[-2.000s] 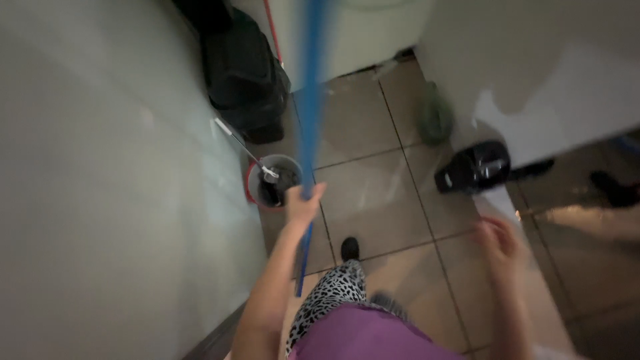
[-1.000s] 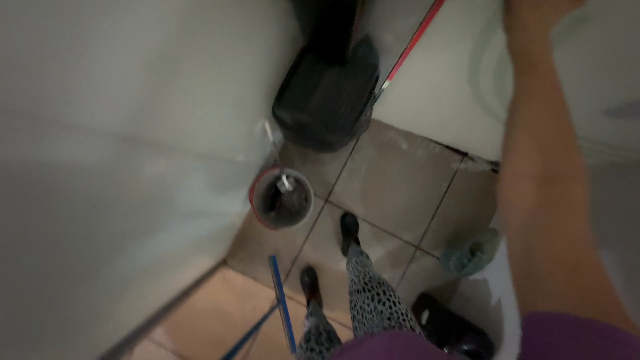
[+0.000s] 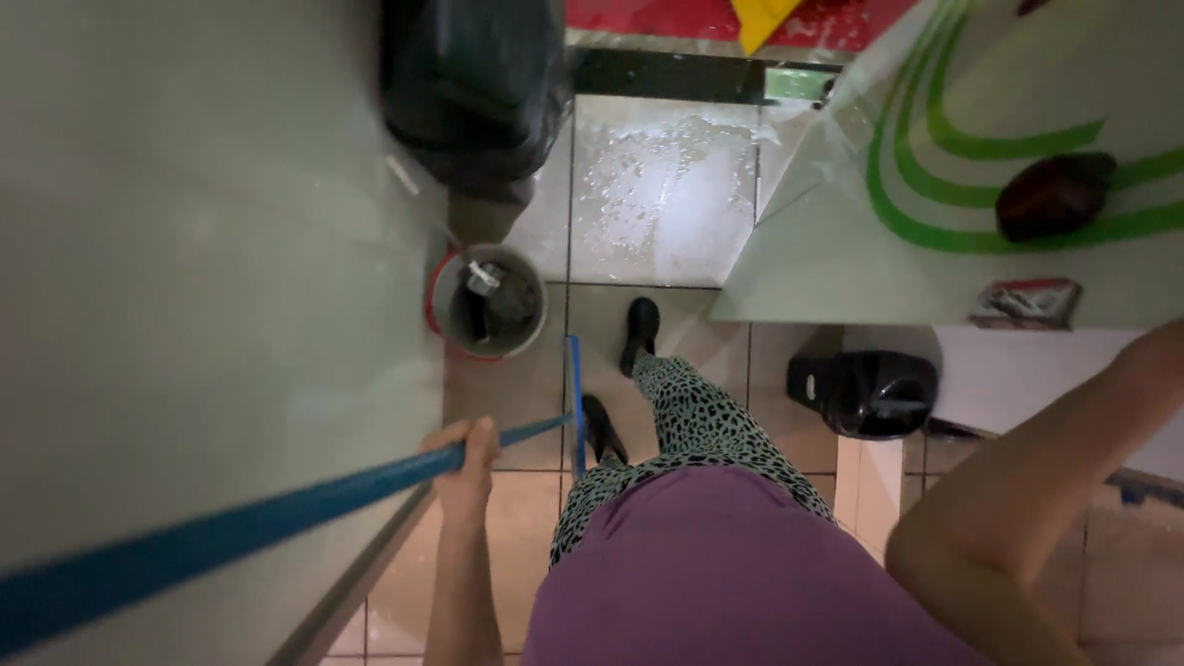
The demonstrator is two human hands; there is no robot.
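My left hand (image 3: 467,460) is closed around the blue pole (image 3: 305,509) of a floor squeegee, whose narrow blue head (image 3: 578,402) rests on the tiles beside my left shoe. Ahead of that head stands a round bucket (image 3: 539,310) with a red outer edge, holding dark grey cloth or mop material and a metal-coloured handle fitting. My right arm (image 3: 1027,472) reaches out to the right edge of the view; the right hand itself lies outside the picture, so what it touches is hidden.
A black bag or bin (image 3: 472,83) stands beyond the bucket. Wet floor tiles (image 3: 661,194) shine ahead, before a red surface (image 3: 647,18). On the right, a counter with green stripes (image 3: 902,203) bears a dark object (image 3: 1054,196) and a small box (image 3: 1027,303); a black bin (image 3: 879,393) stands below.
The green-striped counter, red surface and wet tiles now show as the view has shifted. My left hand, out of view one second ago, shows again on the pole. My right hand is out of view.
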